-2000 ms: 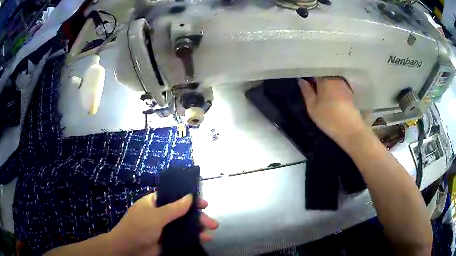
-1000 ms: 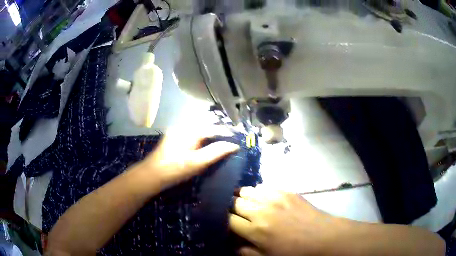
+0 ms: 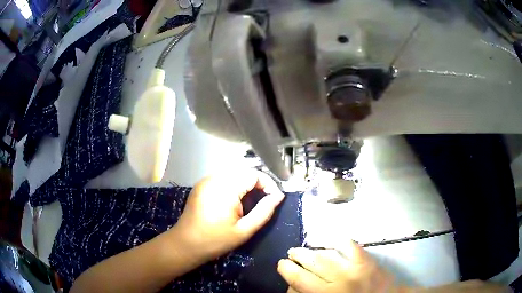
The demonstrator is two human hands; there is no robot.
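The navy checked tweed panel (image 3: 143, 209) lies on the white table, left of and below the needle area. A plain dark strip (image 3: 275, 246) lies on its right edge, its top end at the brightly lit presser foot area. My left hand (image 3: 223, 212) pinches the strip's top left part between thumb and fingers, close to the needle. My right hand (image 3: 332, 269) rests at the strip's right edge, lower down, with its fingers on the cloth; its grip cannot be made out. Glare hides the foot and needle.
The off-white machine head (image 3: 423, 86) spans the top right. Spare dark strips (image 3: 481, 212) lie under its arm. A cream lamp (image 3: 151, 131) on a bendable neck stands left of the needle. Tweed pieces (image 3: 97, 114) and pale sheets (image 3: 43, 166) are piled at the far left.
My right hand has left the spare strips and come to the tweed's right edge. The plain strip now lies on the tweed, with my left hand up near the needle. The view has moved closer.
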